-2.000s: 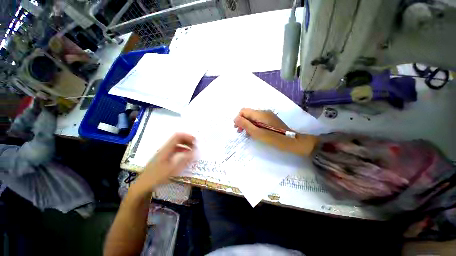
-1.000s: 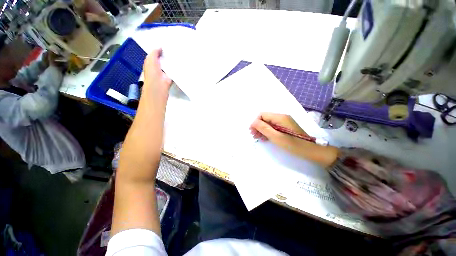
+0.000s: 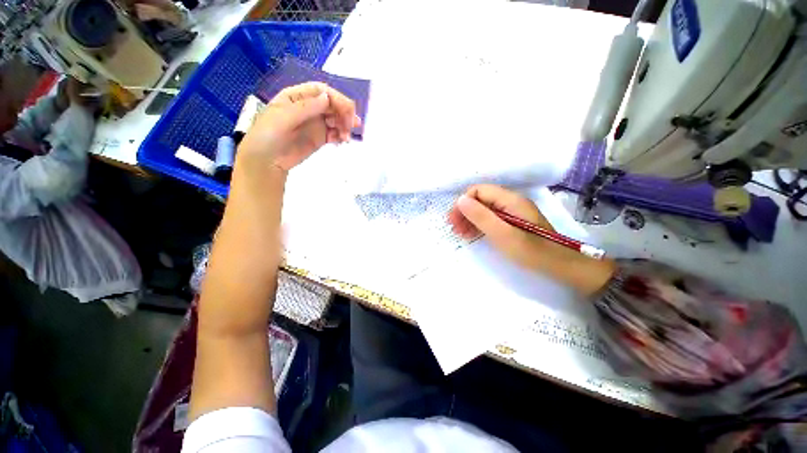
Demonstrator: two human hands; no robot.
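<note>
My right hand [image 3: 500,221] holds a dark red pencil [image 3: 549,234] with a pale end, and rests on a printed record sheet [image 3: 469,301] on the machine table. Another white sheet [image 3: 425,115] lies over the upper part of it, behind my hand. My left hand [image 3: 301,124] is raised above the table near the basket, fingers curled and apart, with nothing seen in it. Purple checked fabric [image 3: 681,196] lies under the machine head. More of it shows behind my left hand.
A blue basket [image 3: 190,115] with thread spools [image 3: 225,155] stands at the left. The sewing machine head [image 3: 708,88] and its lamp [image 3: 612,84] are at the right, with dark scissors at the far right edge. Another person's sleeve [image 3: 44,190] shows at the far left.
The sheet that was over the basket beside my left hand is gone from there, and a sheet now lies across the upper table. My left hand has moved slightly right and is now off the paper.
</note>
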